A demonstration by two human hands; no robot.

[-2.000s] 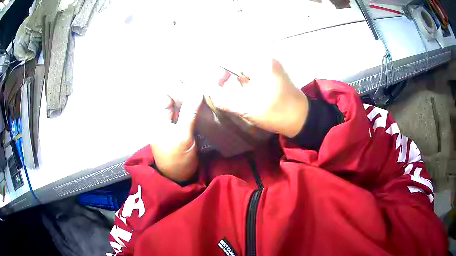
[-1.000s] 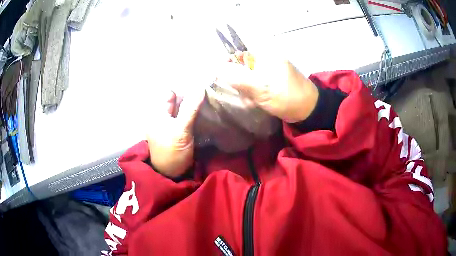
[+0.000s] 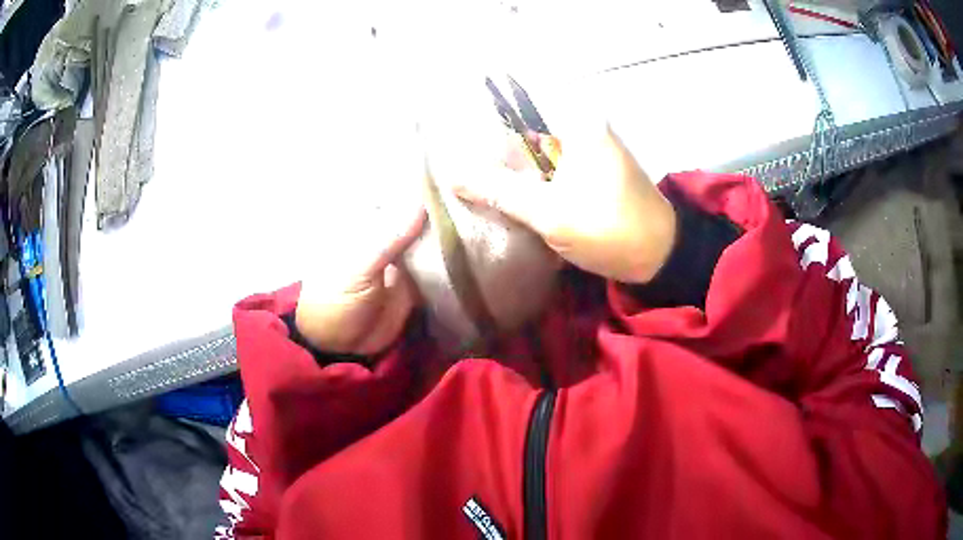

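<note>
A small grey-brown cloth piece (image 3: 505, 276) hangs between my hands over the lap, pale under the glare, with a darker fold or edge down its middle. My left hand (image 3: 354, 301) holds its left side, fingertips near the fold. My right hand (image 3: 591, 206) holds its upper right side with thumb and fingers. The thread snips (image 3: 528, 121) are also in my right hand, their two dark blades apart and pointing up and away from the cloth. Glare washes out the fingers of both hands.
Grey-brown cloth strips (image 3: 129, 116) lie on the white table's left end. A measuring tape (image 3: 169, 371) runs along the front edge. A tape roll (image 3: 906, 51) and a red thin tool (image 3: 824, 17) are at the right end. A grey-brown garment heap (image 3: 898, 253) is below right.
The cloth has turned and now shows a dark fold down its middle. My left hand has moved slightly left and down. The snips moved a little right; their blades were less visible two seconds ago.
</note>
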